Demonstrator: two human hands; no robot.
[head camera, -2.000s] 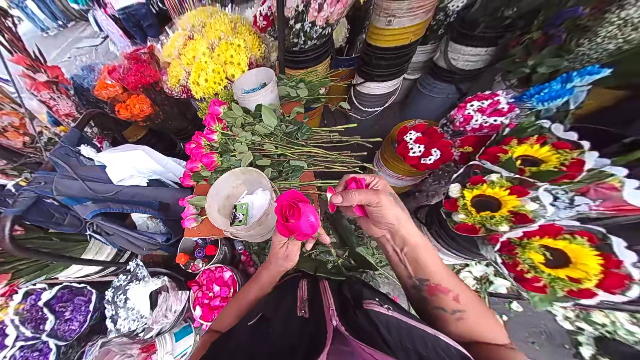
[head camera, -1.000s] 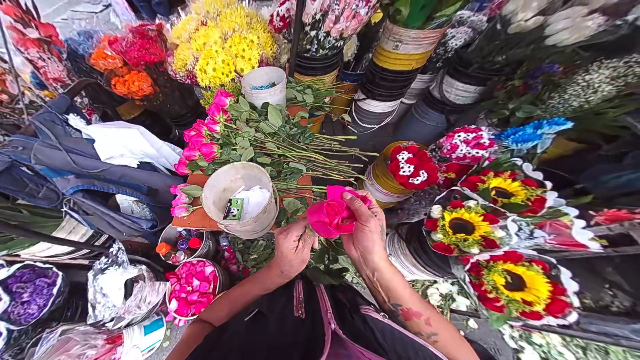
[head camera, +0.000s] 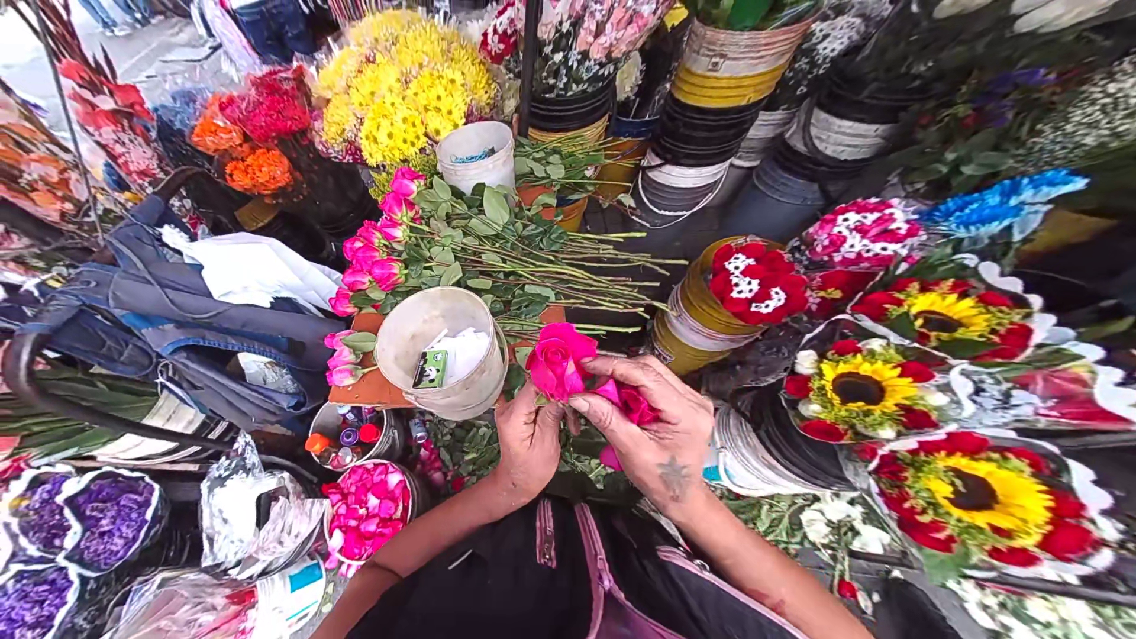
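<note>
My left hand holds a pink rose from below, just under its bloom. The thumb and forefinger of my right hand touch the lower right side of that bloom, and loose pink petals are held within the right fingers. Left of the rose stands a white plastic bucket with white paper and a small green packet inside. Beyond it lie several long-stemmed pink roses, blooms to the left and stems to the right. The held rose's stem is mostly hidden by my hands.
A bucket of pink petals stands at lower left, beside a container of small bottles. Sunflower bouquets are at right. A yellow bucket with red roses stands beyond my right hand. A blue bag lies at left.
My right hand, spread over the rose one second ago, has drawn to its right side with loose petals in the fingers. The bloom looks more compact now.
</note>
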